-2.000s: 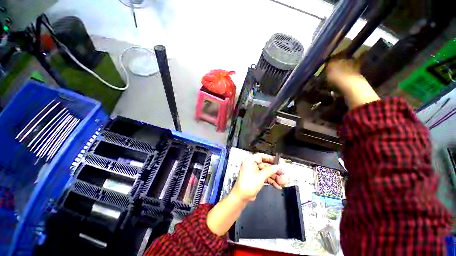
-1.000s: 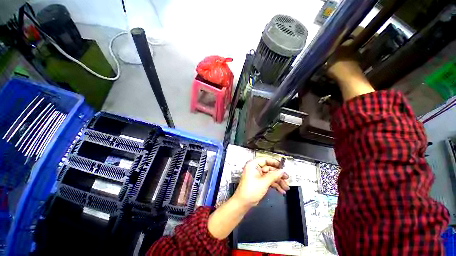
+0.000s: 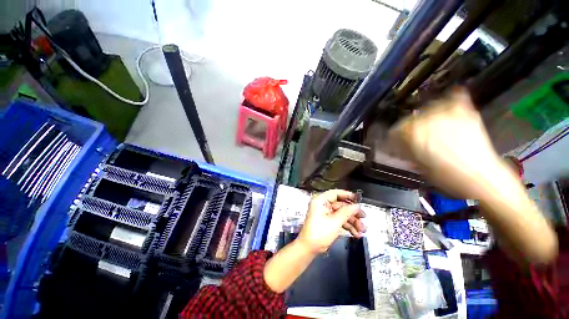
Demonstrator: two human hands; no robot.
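Note:
My left hand (image 3: 334, 219) is above the bench with thumb and fingertips closed on a small dark piece (image 3: 357, 197), too small to make out. Below it a black sheet-metal tray (image 3: 327, 274) lies on the newspaper-covered bench, its right edge turned up. My right hand (image 3: 437, 134) is raised in front of the press (image 3: 390, 149) and is badly blurred; whether it holds anything cannot be told. The speckled parts tray (image 3: 407, 228) sits on the bench right of my left hand.
A blue crate (image 3: 267, 215) of slotted black frames (image 3: 134, 196) stands left of the bench. A blue crate with metal strips (image 3: 47, 162) is farther left. Clear plastic bags (image 3: 424, 293) lie at the bench's right. A red bag (image 3: 265, 95) sits on a stool (image 3: 257, 128) behind.
My right hand has come out from between the press posts towards me, its forearm swung down to the right, uncovering the right side of the bench. My left hand keeps its pinch.

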